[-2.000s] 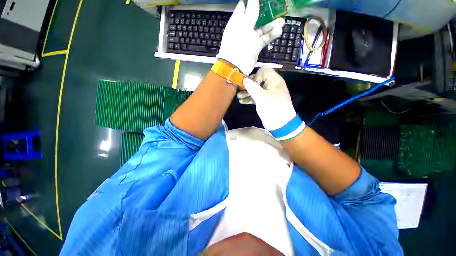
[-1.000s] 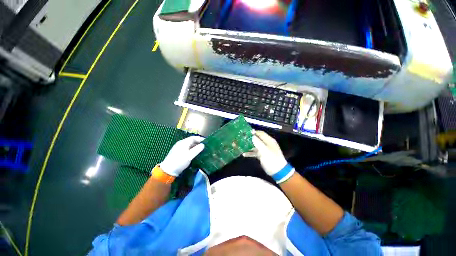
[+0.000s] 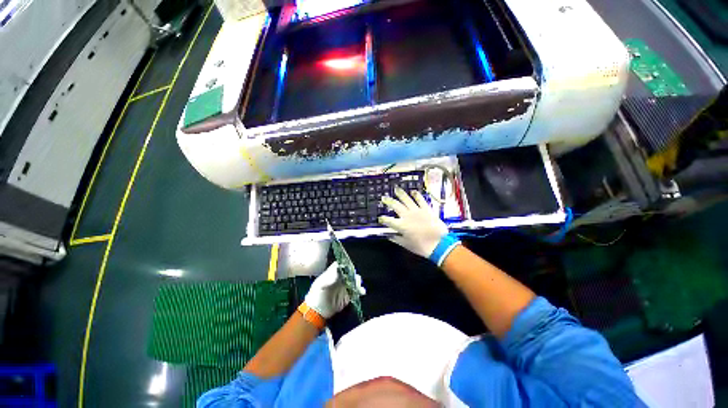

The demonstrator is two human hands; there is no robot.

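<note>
My left hand (image 3: 329, 292), in a white glove with an orange wrist band, holds a green circuit board (image 3: 345, 267) seen nearly edge-on, in front of the keyboard tray. My right hand (image 3: 415, 224), gloved with a blue wrist band, lies over the right end of the black keyboard (image 3: 319, 205) with its fingers spread. It holds nothing. The fingertips are on or just above the keys; contact cannot be told.
The white machine (image 3: 575, 48) stands behind the tray, its opening lit red and blue. A black mouse (image 3: 504, 179) lies on a dark pad at right. Green ribbed blocks (image 3: 199, 319) are low left. Another green board (image 3: 654, 68) lies at upper right. A white sheet (image 3: 674, 374) is low right.
My right hand has let go of the board and moved up onto the keyboard. My left hand alone holds the board, now turned nearly edge-on. The view has shifted, showing more of the machine.
</note>
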